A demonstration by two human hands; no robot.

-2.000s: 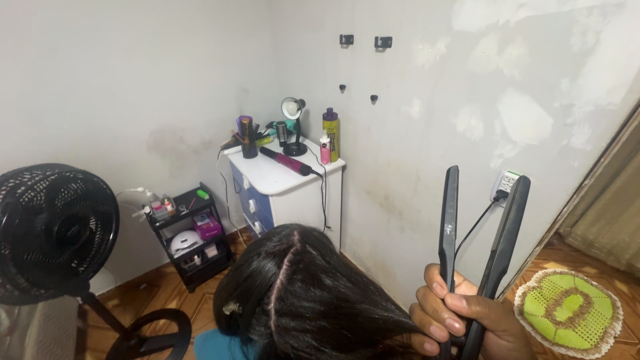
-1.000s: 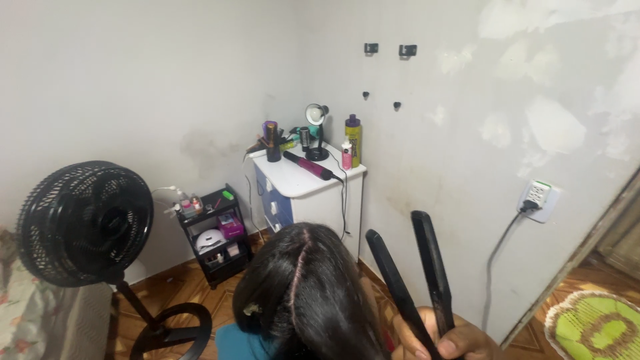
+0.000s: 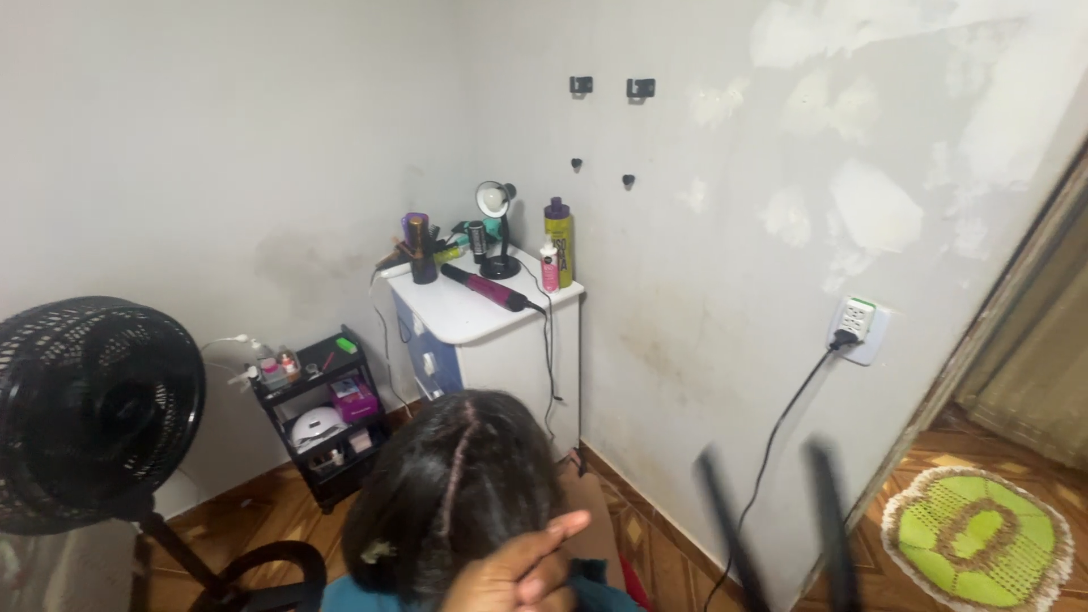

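Note:
My left hand point(image 3: 523, 569) is at the bottom centre, in front of the dark hair point(image 3: 425, 484) of a seated person. Its thumb and fingers are close together, and whether hair is between them cannot be told. A pale parting line runs down the middle of the hair, and a light clip point(image 3: 378, 552) sits low on its left side. To the right, the two black arms of a hair straightener point(image 3: 786, 535) rise from the bottom edge, blurred and spread apart. The hand on the straightener is out of view.
A black fan point(image 3: 93, 408) stands at left, beside a black shelf cart point(image 3: 319, 408). Behind the person is a white cabinet point(image 3: 476, 319) with a purple-handled styling tool point(image 3: 484, 287), a lamp point(image 3: 499, 229) and bottles. A cord hangs from the wall outlet point(image 3: 858, 327); a green rug point(image 3: 918, 527) lies right.
My left hand has come into view in front of the hair. The right hand, seen earlier holding the straightener, is out of view. The straightener's arms are lower in the frame.

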